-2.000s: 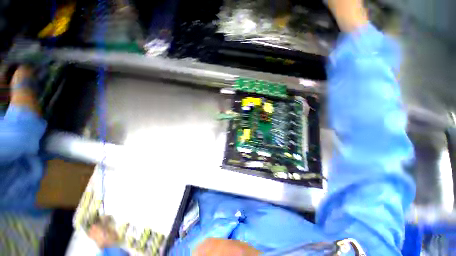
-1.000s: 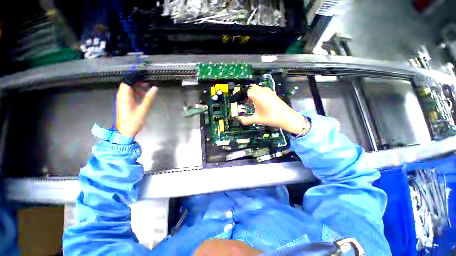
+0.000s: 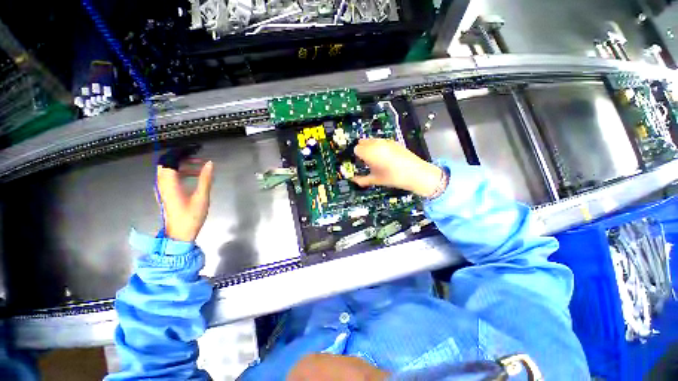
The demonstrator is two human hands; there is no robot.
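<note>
A green circuit board [image 3: 324, 178] with yellow, white and dark parts sits in a black carrier [image 3: 315, 245] in front of me. A plain green board strip [image 3: 312, 106] lies along its far edge. My right hand [image 3: 394, 167] is over the middle of the board, fingers bent, thumb and dark-covered fingertip near a small pale yellow part [image 3: 347, 170]. Whether the fingers grip that part cannot be told. My left hand [image 3: 186, 195] is left of the carrier over the metal plate, black covers on its fingertips, thumb and fingers apart, with nothing visible in it.
A curved conveyor rail [image 3: 405, 251] runs along the near side. Beyond the far rail are a bin of silver metal pieces [image 3: 297, 13] and small white parts [image 3: 94, 100]. A blue crate [image 3: 587, 290] with metal strips is at right. A blue cord [image 3: 119, 48] hangs at left. Another board [image 3: 648, 119] is far right.
Both hands came down to the conveyor from the bin area and are now in front. Since one second ago, the view has tilted; the right hand remains over the board, the left beside it.
</note>
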